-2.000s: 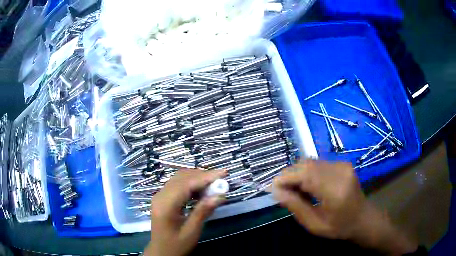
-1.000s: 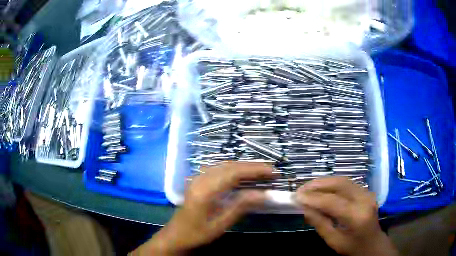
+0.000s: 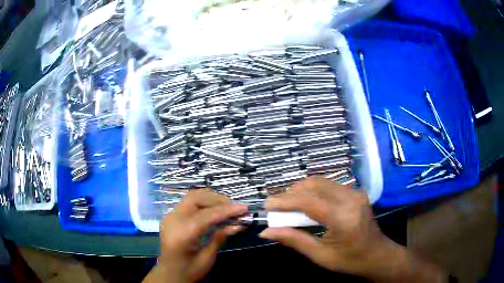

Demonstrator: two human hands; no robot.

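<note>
My right hand (image 3: 337, 226) holds a white plastic sleeve (image 3: 293, 219) sideways between thumb and fingers, over the near edge of the white tray (image 3: 373, 160). My left hand (image 3: 201, 224) pinches a small metal piece (image 3: 246, 219) at the sleeve's left end. A dark band shows between the piece and the sleeve. The fingers hide most of the piece. Assembled units (image 3: 271, 119) fill the white tray in rows behind both hands.
The right blue tray (image 3: 409, 61) holds several loose thin rods (image 3: 436, 119). The left blue tray (image 3: 108, 193) holds short tubes (image 3: 79, 209), partly under a clear bag (image 3: 105, 83). A smaller white tray (image 3: 48, 188) is farther left. A whitish bag (image 3: 221, 25) lies behind the central tray.
The view has shifted and brings more of the right blue tray in. The white sleeve now lies mostly in my right hand, and a metal piece with a dark band shows at its left end.
</note>
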